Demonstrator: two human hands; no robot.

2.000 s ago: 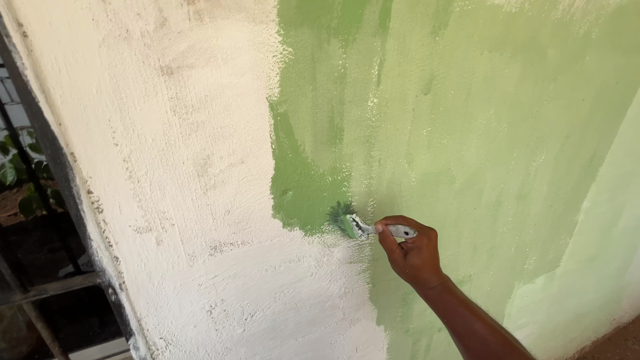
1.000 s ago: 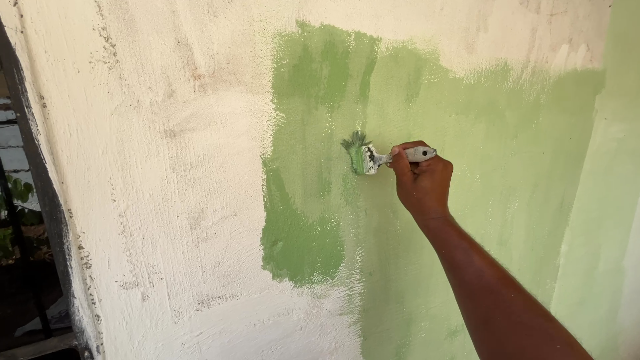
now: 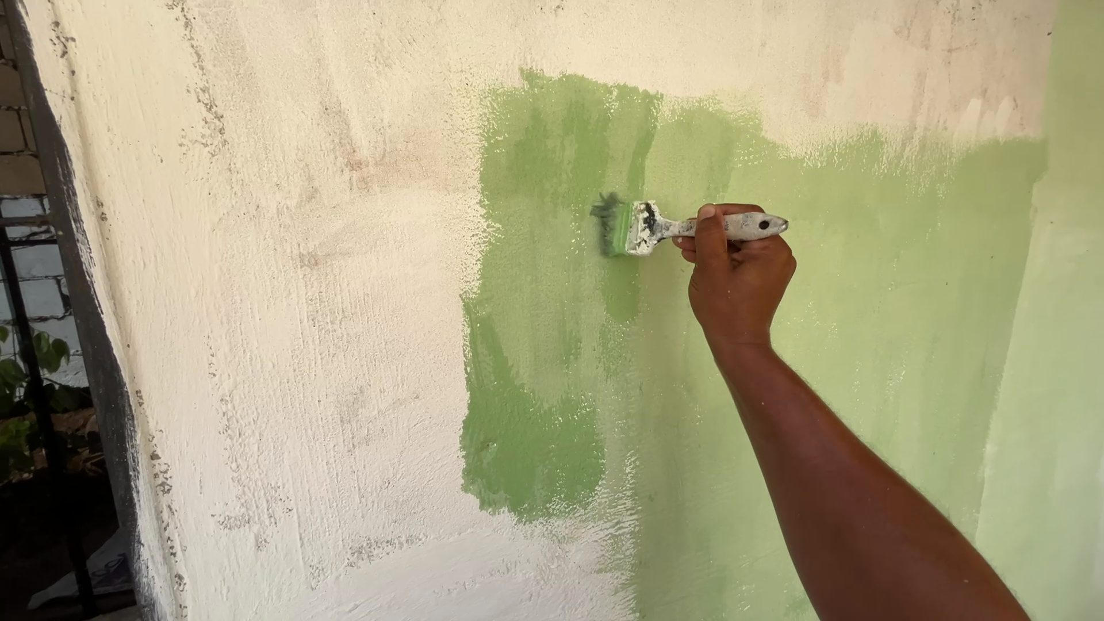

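My right hand [image 3: 743,280] grips the pale, paint-spattered handle of a flat paintbrush [image 3: 642,228]. The brush lies sideways, its dark, green-coated bristles pointing left against the wall. Around the bristles is a patch of green paint [image 3: 535,250], darker at its lower left and with a ragged left edge. Lighter green covers the wall to the right, behind my hand and forearm. Cream-coloured rough wall [image 3: 328,285] shows to the left and along the top. My left hand is out of view.
At the far left the wall ends at a dark edge [image 3: 82,259]. Beyond it are dark metal bars [image 3: 34,371], a block wall [image 3: 39,293] and some green leaves [image 3: 52,352]. A paler green strip [image 3: 1056,345] runs down the right side.
From two seconds ago, my right hand and the brush have moved up the wall from the lower part of the green patch. The view has shifted upward too. My grip stays closed on the handle.
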